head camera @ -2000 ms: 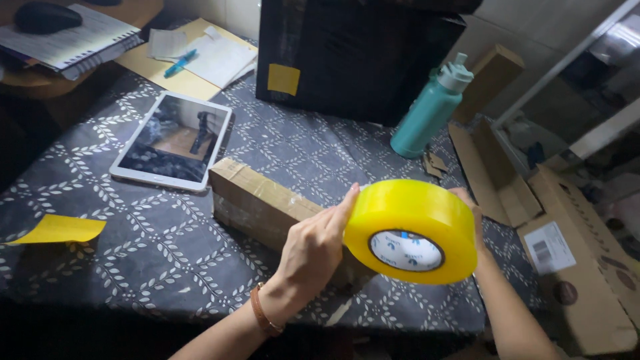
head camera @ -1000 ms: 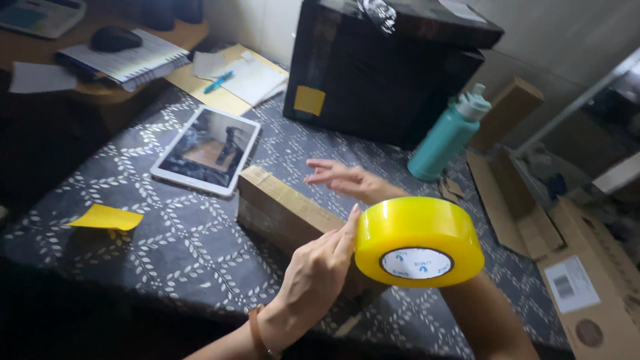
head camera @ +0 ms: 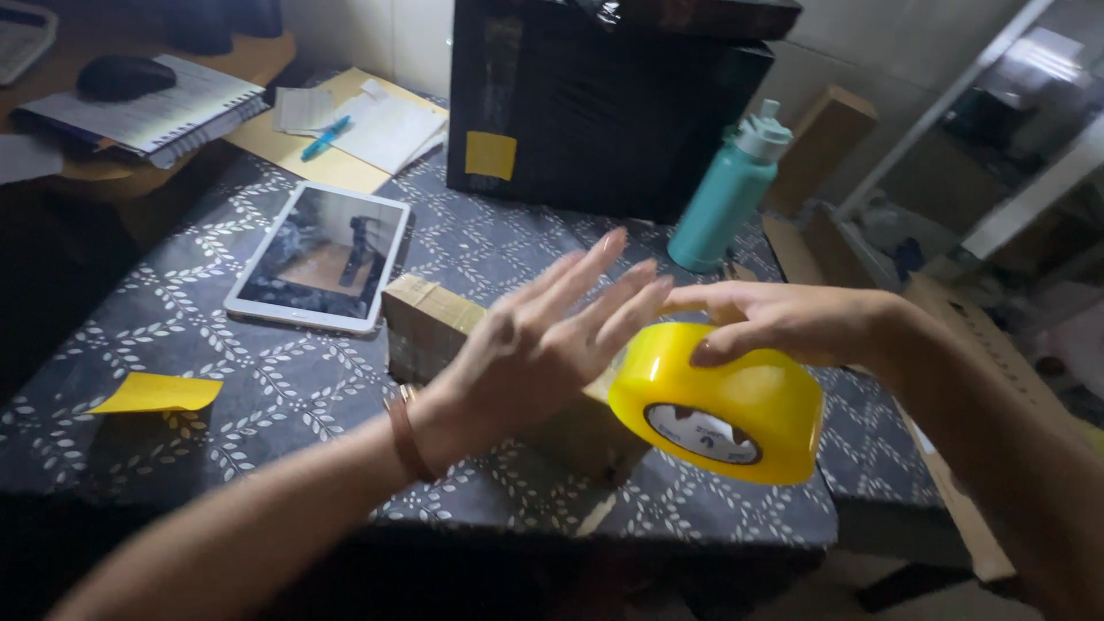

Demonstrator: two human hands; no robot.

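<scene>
My right hand (head camera: pixel 768 323) has its thumb and fingers on the upper side of a large roll of yellow packing tape (head camera: pixel 768 401), whose paper core faces me. My left hand (head camera: pixel 552 336) is spread, palm down and somewhat blurred, over a narrow brown cardboard box (head camera: pixel 427 323) on the table. Its fingertips reach close to the tape roll and the right fingers; whether they touch is unclear. The hand and the roll hide much of the box. A brown band circles my left wrist.
A white tablet (head camera: pixel 319 254) lies beyond the box, a yellow sticky note (head camera: pixel 159 392) at left. Behind stand a teal bottle (head camera: pixel 724 203) and a large black box (head camera: pixel 595 112). Papers with a blue pen (head camera: pixel 326 138) lie at the back; cardboard (head camera: pixel 975 345) leans at right.
My left hand has come off the side of the tape roll and is now spread over the box. The right hand, reaching past the roll a second ago, is now on top of it.
</scene>
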